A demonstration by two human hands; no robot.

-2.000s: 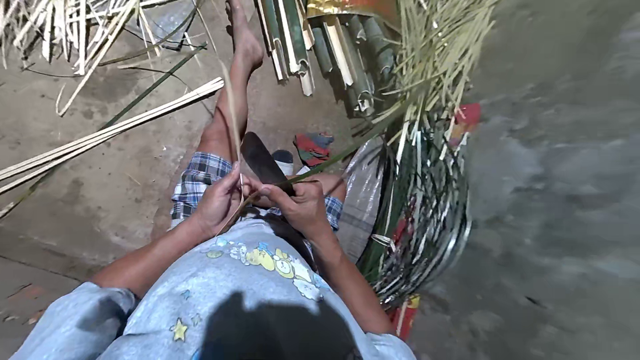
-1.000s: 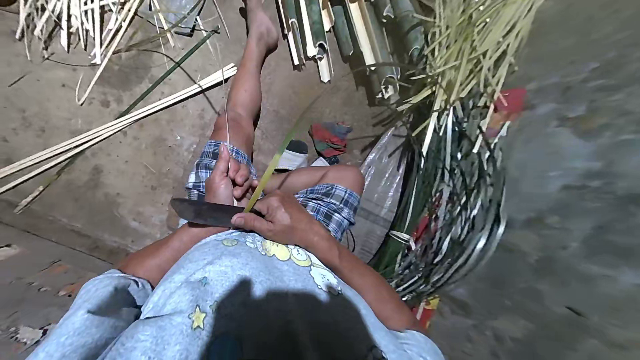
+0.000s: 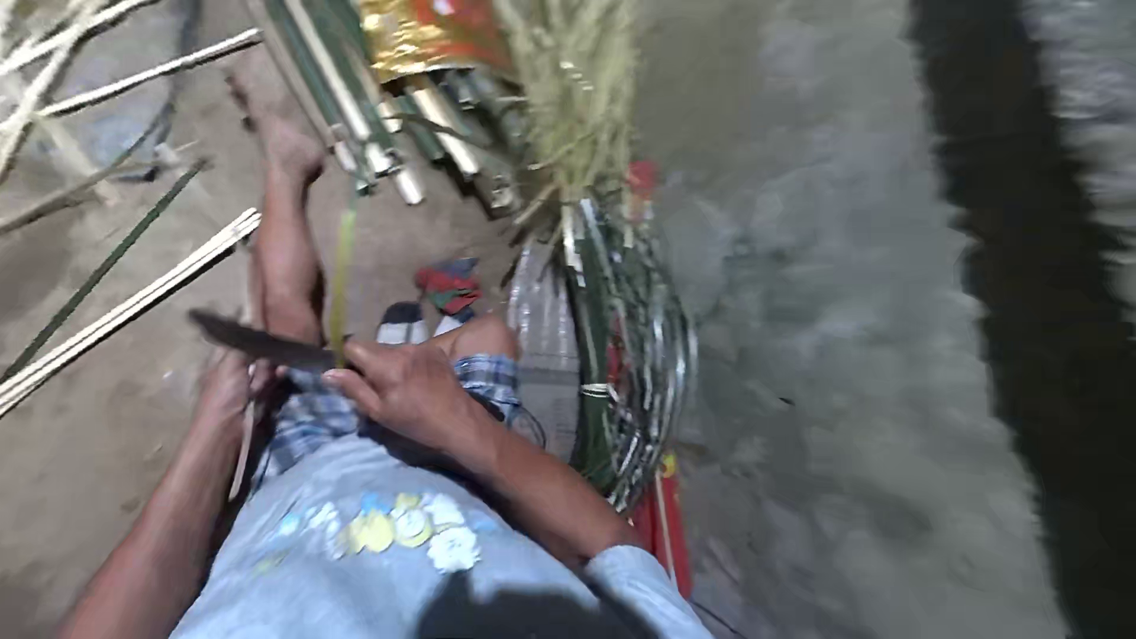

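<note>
My right hand (image 3: 399, 386) is closed around the handle end of a dark knife (image 3: 266, 344), whose broad blade points left across my lap. A yellow-green strip (image 3: 342, 275) stands up from the same hand, beside the blade. My left hand (image 3: 235, 382) is just below the blade's far end, gripping a thin pale strip (image 3: 244, 448) that hangs toward my forearm. Blur hides how its fingers lie and whether they touch the blade.
Split bamboo pieces (image 3: 346, 89) lie ahead, near a gold and red wrapper (image 3: 426, 40). A bundle of green strips (image 3: 603, 373) curves along my right side. Long pale strips (image 3: 133, 306) lie at left. A red and dark cloth (image 3: 450, 284) is beyond my knee.
Two seconds ago both hands were close together at a strip, the blade pointing forward; now it points left. Since one second ago my left hand has moved left, apart from the right.
</note>
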